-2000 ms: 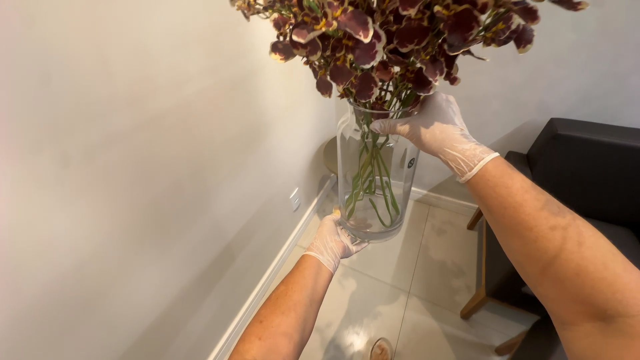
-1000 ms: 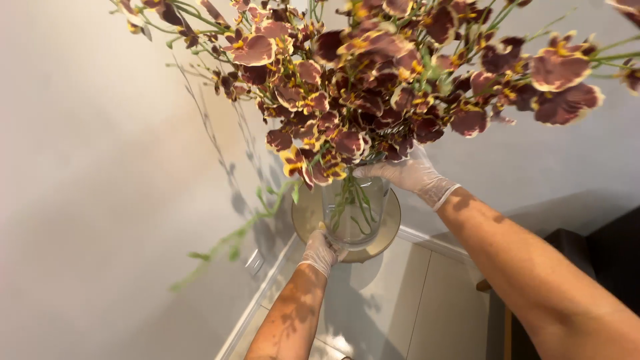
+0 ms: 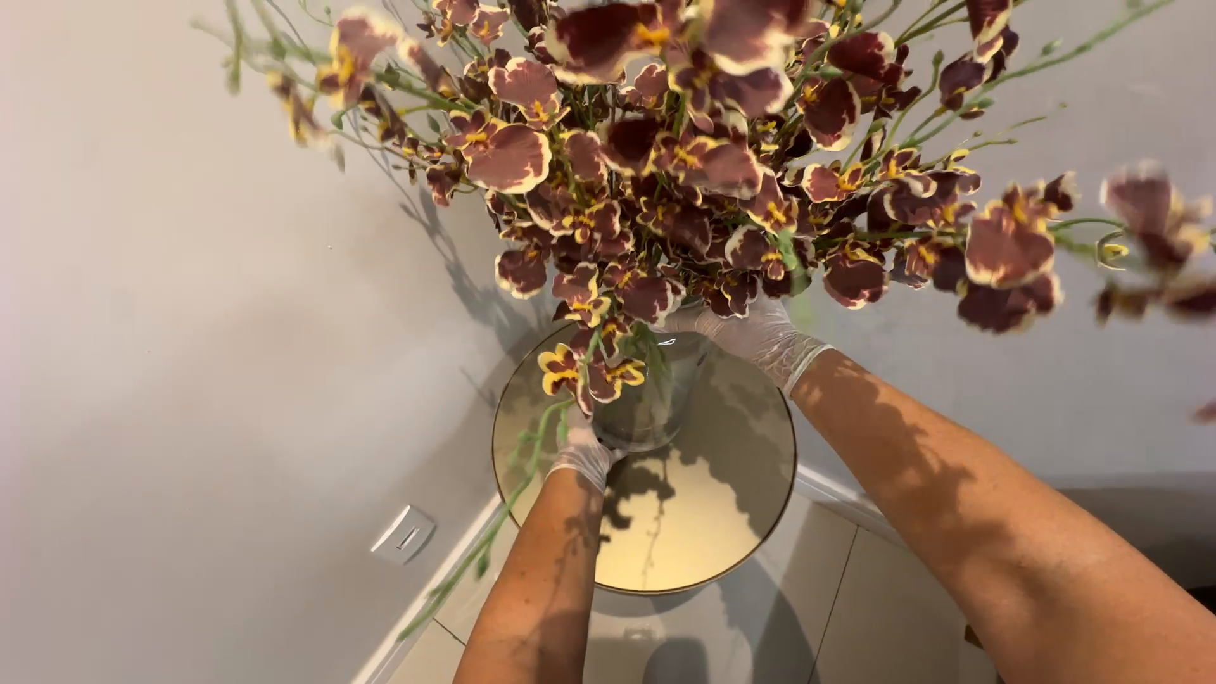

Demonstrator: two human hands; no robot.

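A clear glass vase holds a large bunch of maroon, yellow-edged orchid-like flowers. My left hand, in a thin translucent glove, grips the vase low on its left side, near the base. Higher up, my right hand, gloved the same way, holds the vase by its rim, its fingertips partly hidden by blossoms. Beneath the vase is a round side table with a reflective, dark-edged top. Whether the base touches the tabletop cannot be told.
Walls meet behind the table, with a white wall plate low on the left one. A white baseboard borders the pale tiled floor. Long stems reach out to both sides. Something dark stands at the lower right edge.
Both hands have brought the vase from beside the table's corner area to over the round tabletop, now much more in view. The grips look the same. The dark chair has nearly left the view.
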